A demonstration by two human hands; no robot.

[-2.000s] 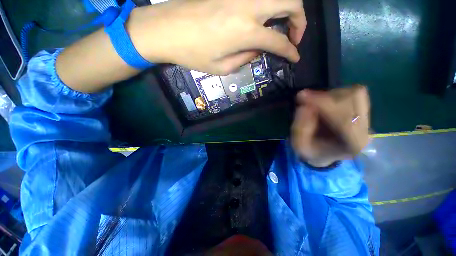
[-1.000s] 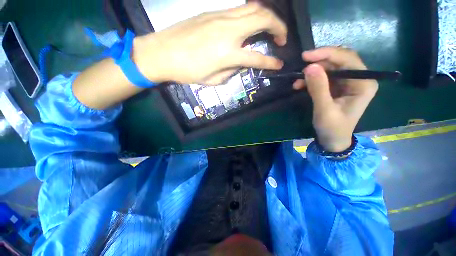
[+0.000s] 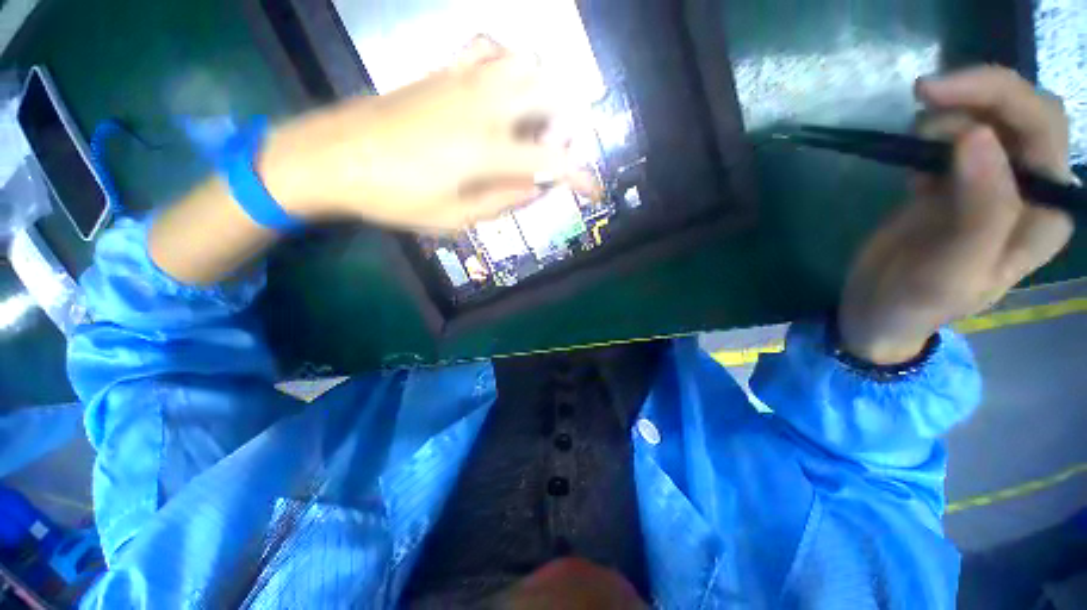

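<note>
An opened tablet lies in a black tray [image 3: 715, 131] on the bench, with a bright silver-grey plate [image 3: 405, 36] and a main board [image 3: 551, 226] at the end nearest me. My left hand [image 3: 417, 149], with a blue wrist strap [image 3: 253, 191], is over the tablet and blurred; its fingertips are above the board's upper edge, and I cannot tell whether it holds anything. My right hand [image 3: 977, 203] is off the tray to the right and holds thin black tweezers [image 3: 876, 143], their tips pointing left over the green bench. Nothing can be made out in the tips.
A pale-edged smartphone [image 3: 64, 153] lies at the far left with the coiled blue cord [image 3: 107, 167] beside it. Clear plastic with white contents [image 3: 45, 265] is below the phone. A heap of white strips [image 3: 1061, 72] shows at the top right. The bench [image 3: 358, 328] ends at a yellow-lined edge.
My right hand has moved right, away from the board, with the black tweezers, which first showed one second ago. My left hand has shifted slightly left and its fingers have drawn back from the board's right end.
</note>
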